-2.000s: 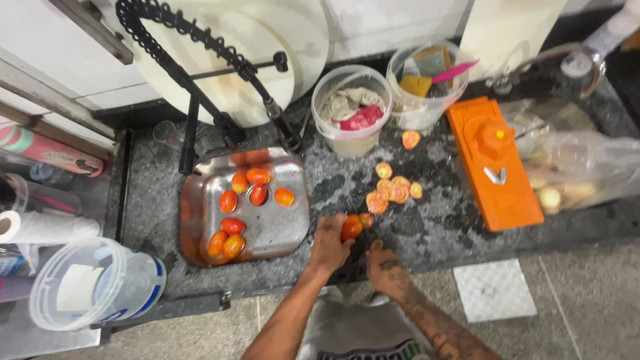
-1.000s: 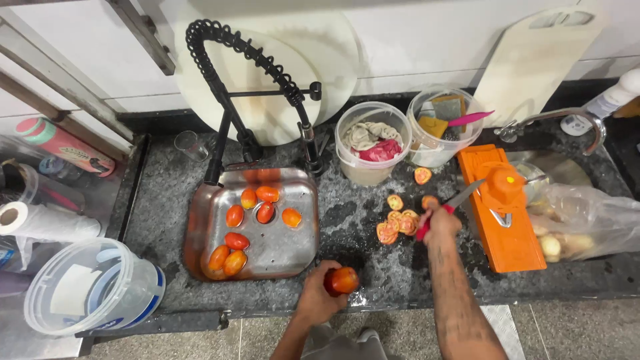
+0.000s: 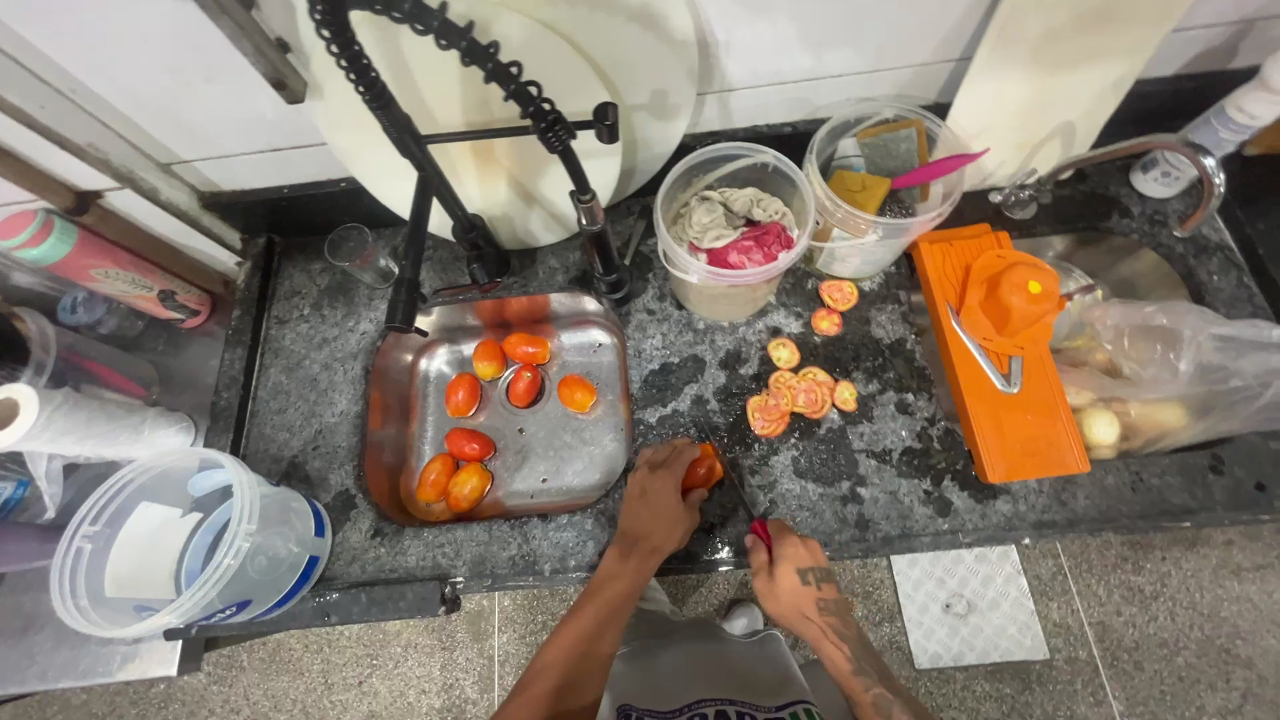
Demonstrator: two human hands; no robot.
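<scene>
My left hand grips a red tomato on the wet dark granite counter, just right of the sink. In my right hand is a knife with a red handle; its blade stands at the tomato's right side. Whether the blade touches the tomato is hard to tell. Several tomato slices lie in a loose pile beyond the knife, with two more near the buckets. Several whole tomatoes sit in the steel sink basin to the left.
A black spring faucet arches over the sink. Behind are a bucket with cloths and one with sponges. An orange mandoline slicer and a plastic bag of vegetables lie right. A clear bucket stands left; a drinking glass lies behind.
My right hand has come back from the slice pile with the knife to the tomato. A second ago my left hand held a tomato at the counter's front edge, apart from the knife.
</scene>
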